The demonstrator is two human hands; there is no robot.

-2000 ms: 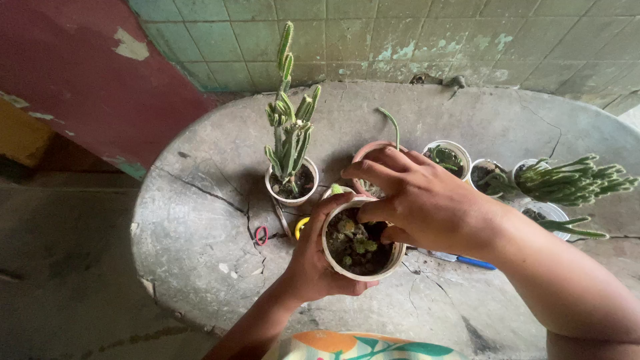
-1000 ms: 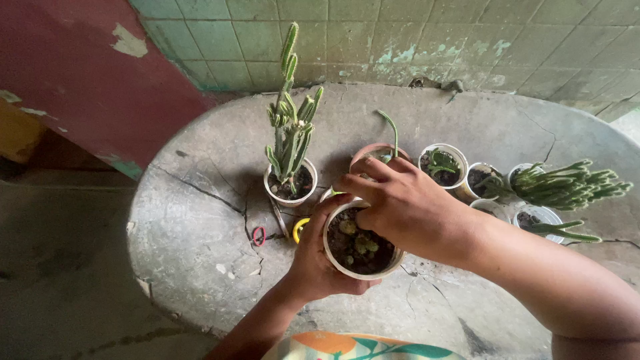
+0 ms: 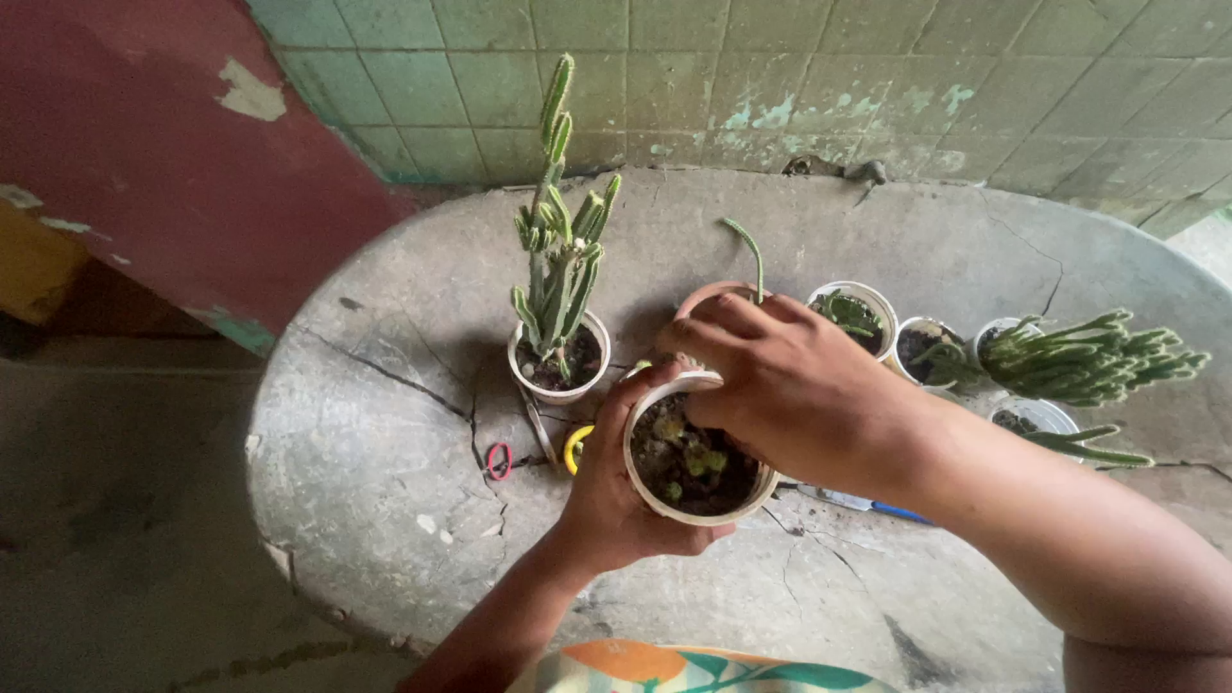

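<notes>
My left hand [image 3: 626, 510] is wrapped around a white plastic pot [image 3: 707, 518] of dark soil, tilted so that its mouth faces me. Small green cactus pieces [image 3: 705, 460] lie on the soil. Over the pot's upper right rim is my right hand [image 3: 780, 375], its thumb and fingers reaching to the rim and soil; whether they pinch anything is hidden. Behind this hand stands a terracotta-coloured pot [image 3: 717, 292], partly covered, with a thin curved green stem [image 3: 749, 252] rising near it.
A tall cactus [image 3: 561, 279] grows in a white pot [image 3: 560, 393] on the left of the cracked concrete table [image 3: 356, 462]. Near it lie a red ring [image 3: 499, 461] and a yellow ring-shaped handle [image 3: 575, 449]. Several potted cacti [image 3: 1088, 358] stand right, and a blue-handled tool [image 3: 900, 512] lies beneath my right forearm.
My right hand has shifted slightly around the pot's rim, its fingers changing position. My left hand keeps its hold on the pot.
</notes>
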